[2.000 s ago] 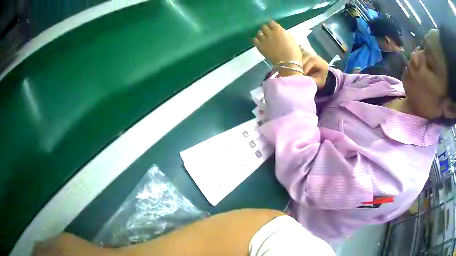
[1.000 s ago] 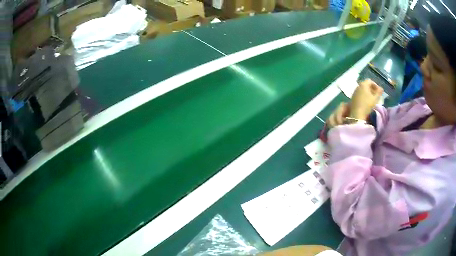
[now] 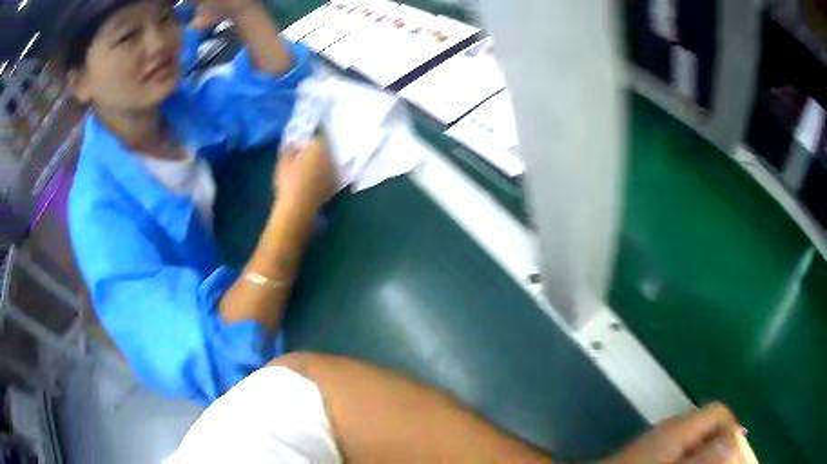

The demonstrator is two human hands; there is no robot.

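Observation:
My left hand is at the bottom right, over the conveyor side rail, cut off by the lower edge. Its fingers are bent together on a pale yellowish sheet edge, mostly out of the picture; no dots can be made out. My bare left forearm and white sleeve cross the bottom. My right hand is out of view. White product boxes with dark sides lie close together on the belt at the top, behind the post.
A thick grey-white upright post stands on the rail. The dark green bench lies left of it, the green conveyor belt right. A co-worker in a blue smock holds white label sheets. Dark cartons stand beyond the belt.
The view has swung from the pink-smocked co-worker to the blue-smocked one on the left. The post, white boxes and my left hand have come into view; the clear bag has left it.

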